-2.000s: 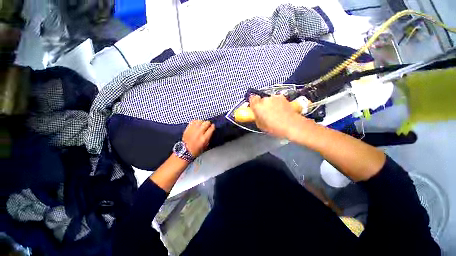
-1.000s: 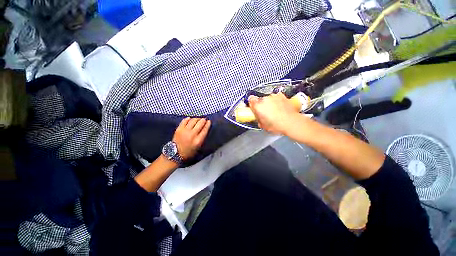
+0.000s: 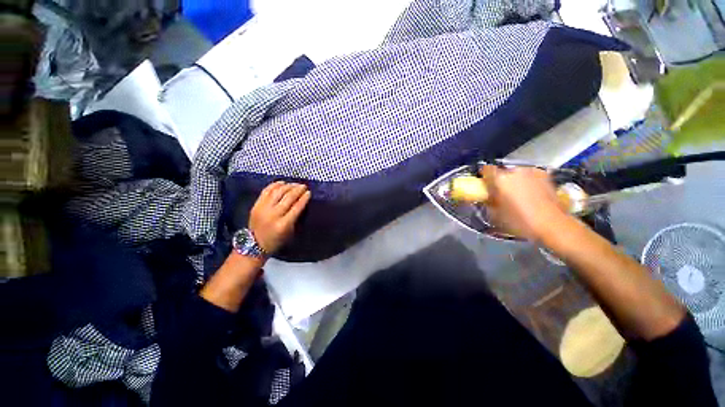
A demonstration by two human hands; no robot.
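Note:
A checked jacket (image 3: pixel 374 111) lies over a long dark padded board, with a wide navy trim band (image 3: pixel 342 207) along its near edge. My left hand (image 3: pixel 278 213) rests on the navy band near its left end, fingers close together, a watch on the wrist. My right hand (image 3: pixel 521 199) is closed round the yellow handle of the steam iron (image 3: pixel 469 211). The iron's silver tip points left, at the near edge of the board. Whether its plate touches the cloth I cannot tell.
A pile of navy and checked garments (image 3: pixel 127 199) lies left of the board. The white table (image 3: pixel 318 278) shows along the near side. A white fan (image 3: pixel 690 278) and a round stool seat (image 3: pixel 591 342) are at lower right. A blue bin (image 3: pixel 215 17) is at the top.
The iron in my right hand has moved right and towards me, off the middle of the navy band. My left hand stays on the band, slightly further left. The view has shifted.

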